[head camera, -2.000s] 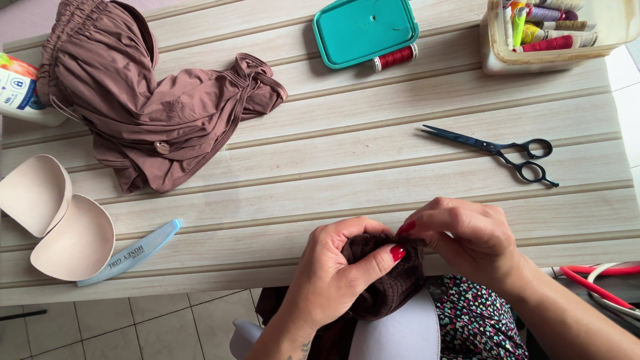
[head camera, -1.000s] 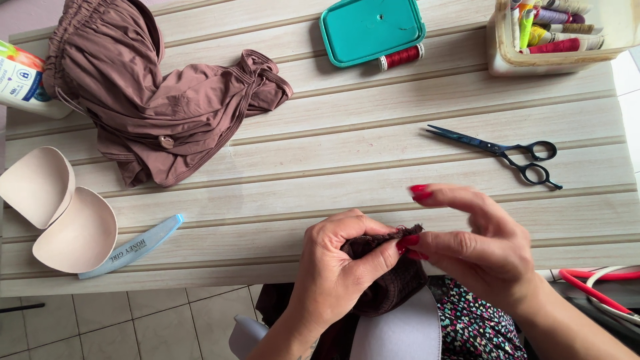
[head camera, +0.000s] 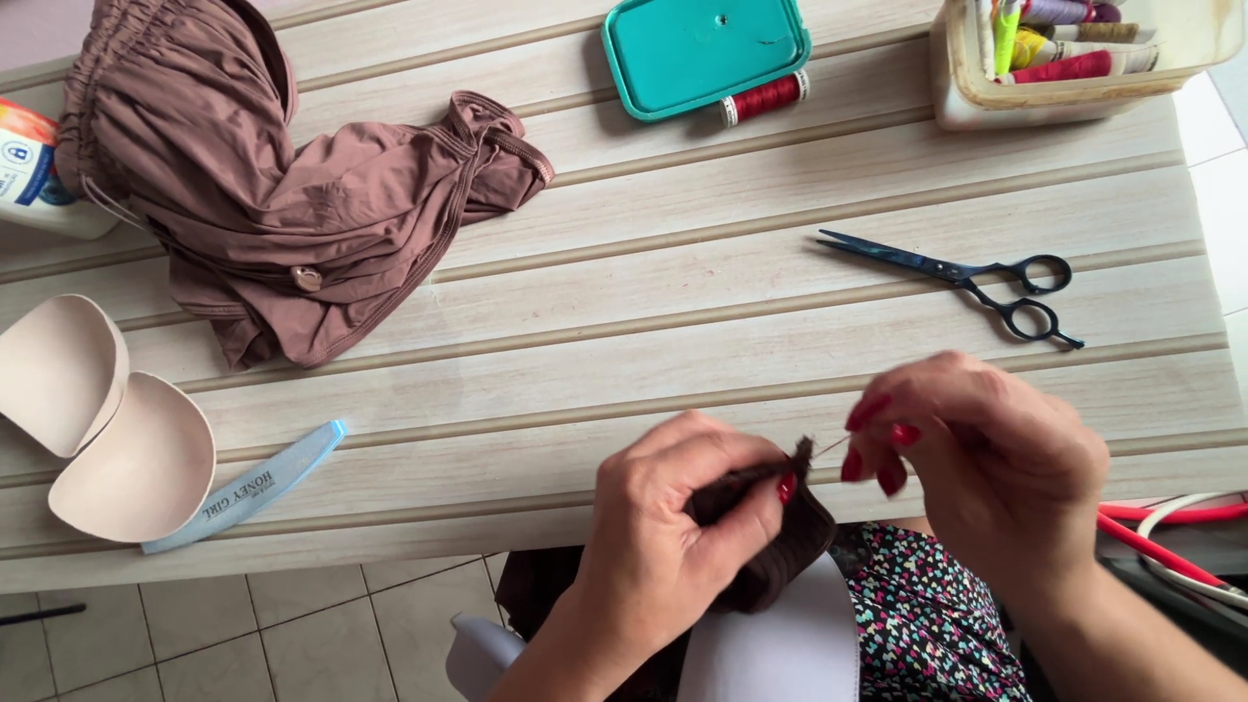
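Observation:
My left hand (head camera: 682, 517) pinches the edge of a dark brown piece of fabric (head camera: 770, 561) between thumb and fingers, low at the table's front edge. To its right, my right hand (head camera: 975, 448) has its fingertips drawn together, a little apart from the cloth. A thin thread (head camera: 831, 447) runs from the fabric's edge to those fingertips. Whether a needle is between them cannot be told. Black scissors (head camera: 951, 271) lie closed on the table above my right hand. A red thread spool (head camera: 766, 99) rests against a teal plastic lid (head camera: 707, 49).
A plastic box (head camera: 1063, 97) of thread spools stands at the back right. Mauve garment (head camera: 292, 214), white bottle (head camera: 49, 185), two beige foam cups (head camera: 136, 458) and a blue nail file (head camera: 249, 487) are at the left. Red and white cables (head camera: 1170, 546) lie beyond the right front.
My right hand, at the fabric's edge two seconds ago, has moved away to the right, with the thread now showing between it and the fabric. My left hand keeps its hold.

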